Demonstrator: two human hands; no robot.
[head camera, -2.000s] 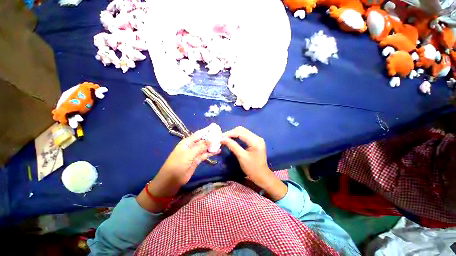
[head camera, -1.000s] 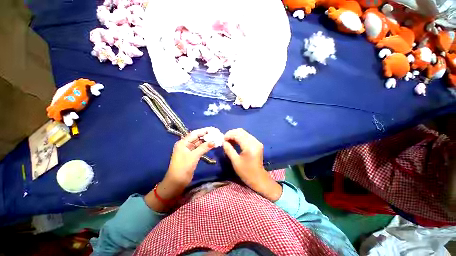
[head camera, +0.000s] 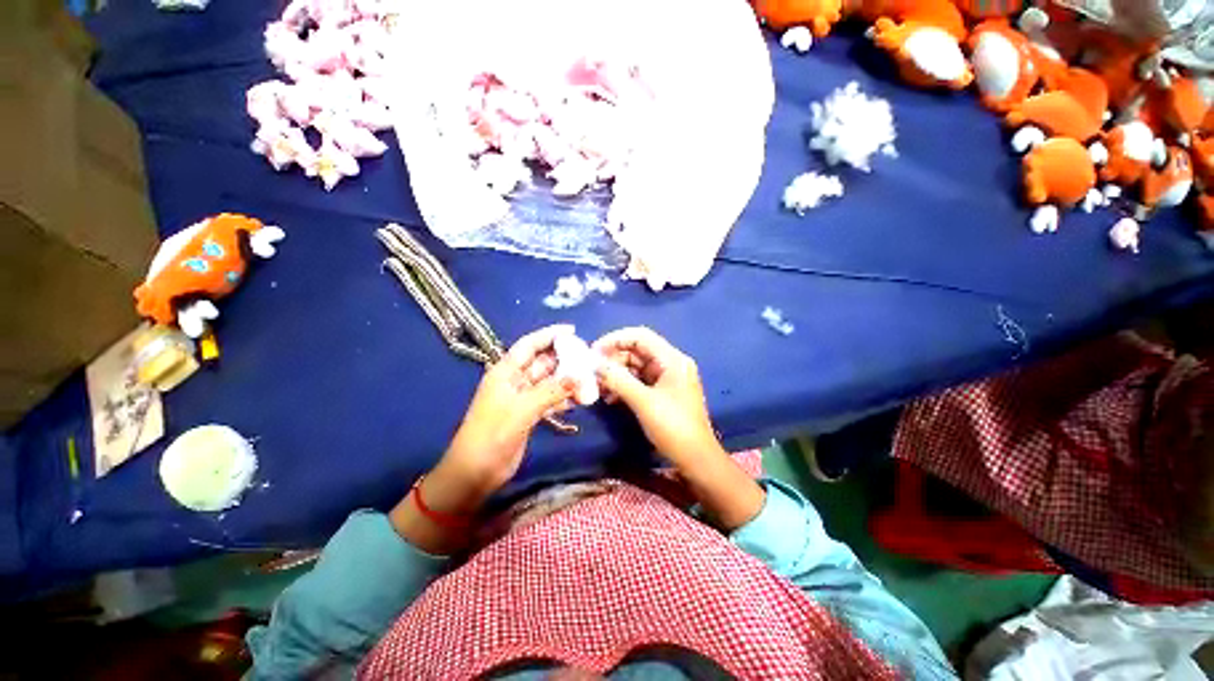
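A small white and pale pink plush piece (head camera: 578, 366) is between my hands, over the table's near edge, partly hidden by fingertips. My left hand (head camera: 513, 406) is closed on it from the left. My right hand (head camera: 655, 393) touches its right side with thumb and forefinger pinched together; a needle or thread is too fine to see. Long metallic forceps (head camera: 439, 293) lie on the cloth, their near part passing behind my left hand. Pink-white plush pieces (head camera: 553, 133) lie on a white plastic bag (head camera: 706, 120), with another heap (head camera: 320, 100) to its left.
White fibre tufts (head camera: 853, 127) lie right of the bag. Orange plush toys (head camera: 1061, 170) are heaped at far right, a single one (head camera: 200, 270) at left. A tan card (head camera: 123, 412), a pale round disc (head camera: 208, 467) and a brown box (head camera: 67, 240) are left. Another person's checked apron (head camera: 1038, 452) is right.
The plush piece has turned from lying sideways to more upright between my fingers. My right fingers have shifted slightly against it. The whole view has shifted slightly.
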